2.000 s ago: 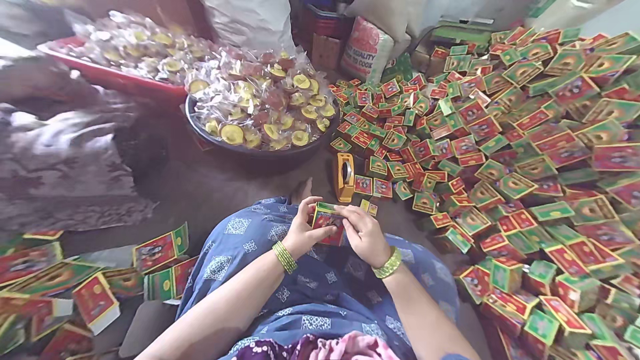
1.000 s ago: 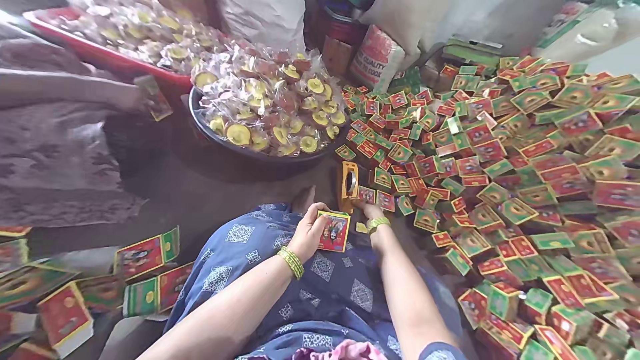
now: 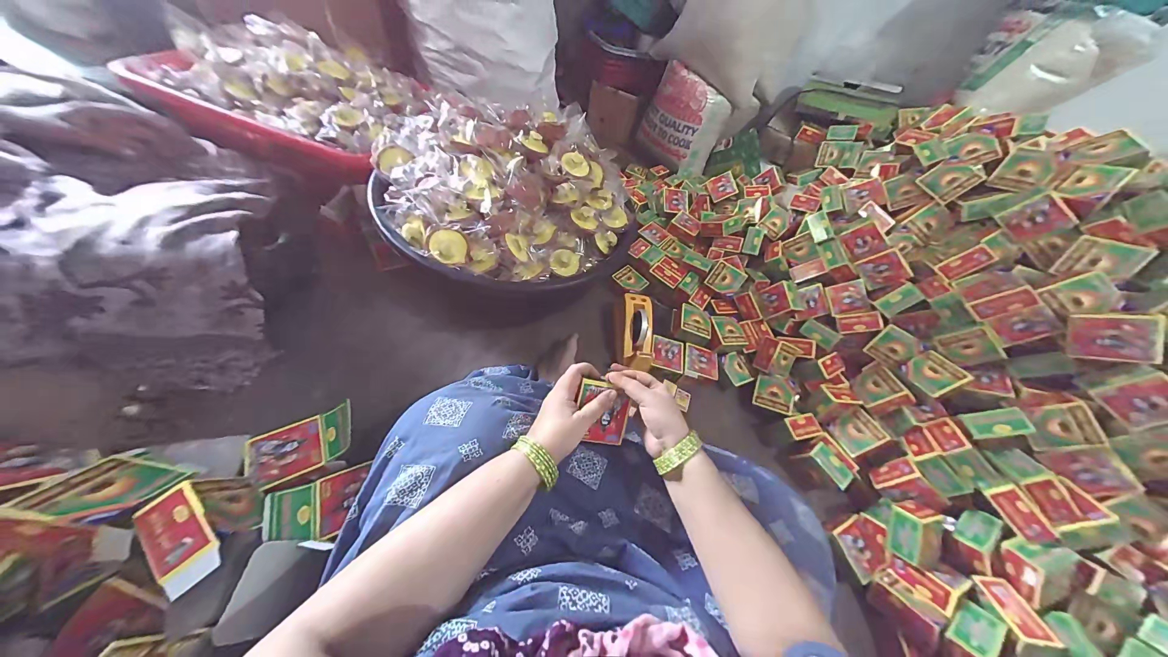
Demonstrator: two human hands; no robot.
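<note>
Over the blue patterned cloth on my lap, my left hand [image 3: 570, 415] grips a small red, yellow-edged printed carton [image 3: 604, 422] by its left side. My right hand [image 3: 652, 406] is at the carton's upper right edge, its fingertips near my left fingers; whether they hold anything small is hidden. Just beyond my hands, a yellow tape dispenser [image 3: 626, 330] stands on the floor. Small cards or labels [image 3: 677, 395] lie close to my right hand. Both wrists wear green bangles.
A dark round basin [image 3: 511, 281] and a red tub [image 3: 265, 137] hold plastic-wrapped items with yellow discs. Red and green cartons [image 3: 876, 347] are heaped at right; flatter cartons [image 3: 287, 452] lie at left. A person's draped cloth [image 3: 128, 265] is at upper left, a printed sack [image 3: 680, 119] behind.
My right hand has come back from beside the tape dispenser to the carton in my left hand. The other person's arm and the carton it held at upper left have gone from there.
</note>
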